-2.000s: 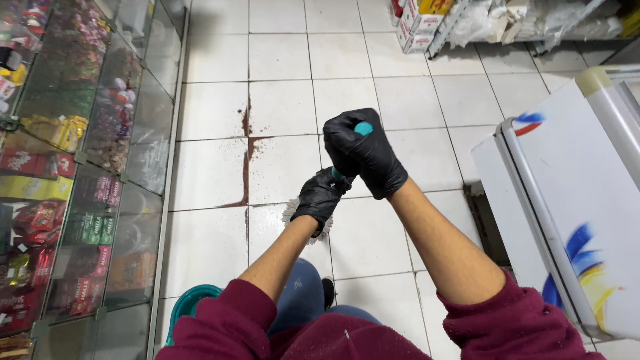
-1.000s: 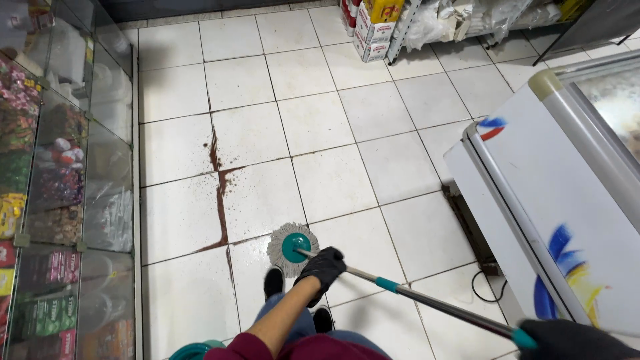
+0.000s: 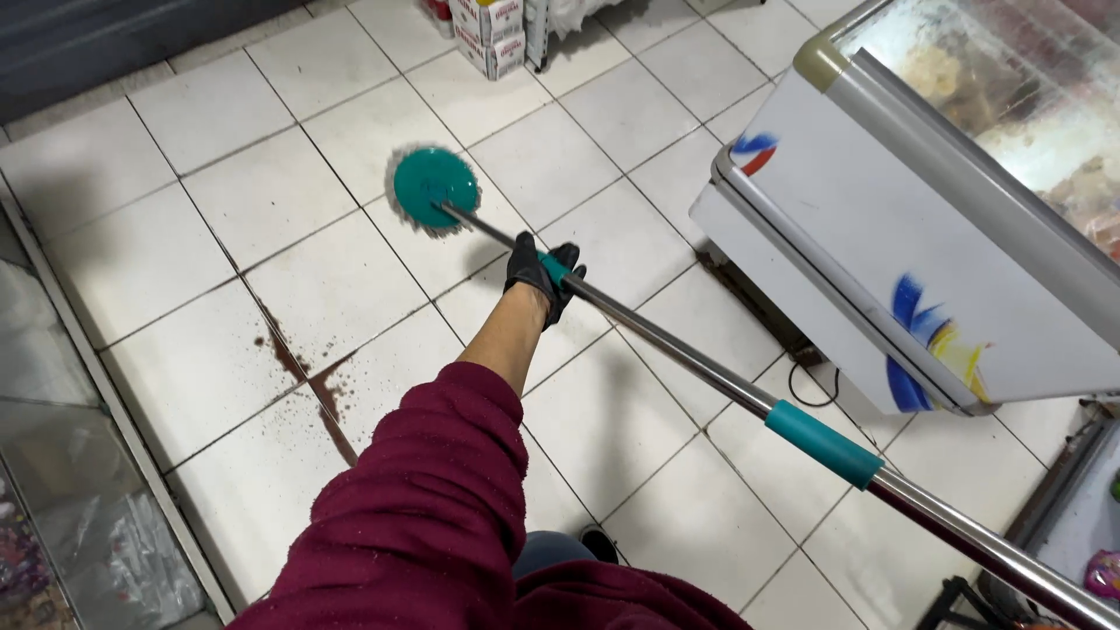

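Note:
A spin mop with a round green plate (image 3: pixel 435 185) and a grey fringe is held out ahead of me, left of the view's middle; whether it touches the tiles I cannot tell. My left hand (image 3: pixel 544 276), in a black glove, is around the green collar low on its metal handle (image 3: pixel 669 337). The handle slants down to the lower right corner, past a green grip sleeve. My right hand is out of view. A reddish-brown spill (image 3: pixel 328 398) with splatter lies along the tile joints, left of my maroon sleeve.
A white chest freezer (image 3: pixel 866 245) with a glass top stands at the right, a black cable (image 3: pixel 814 401) on the floor by its base. A glass display case (image 3: pixel 79 455) lines the left edge. Stacked cartons (image 3: pixel 487 39) stand by a shelf at the top.
The mop head has moved from near my feet to farther ahead, with my left hand still on the handle. My right hand has gone out of view. The view has turned and shifted right.

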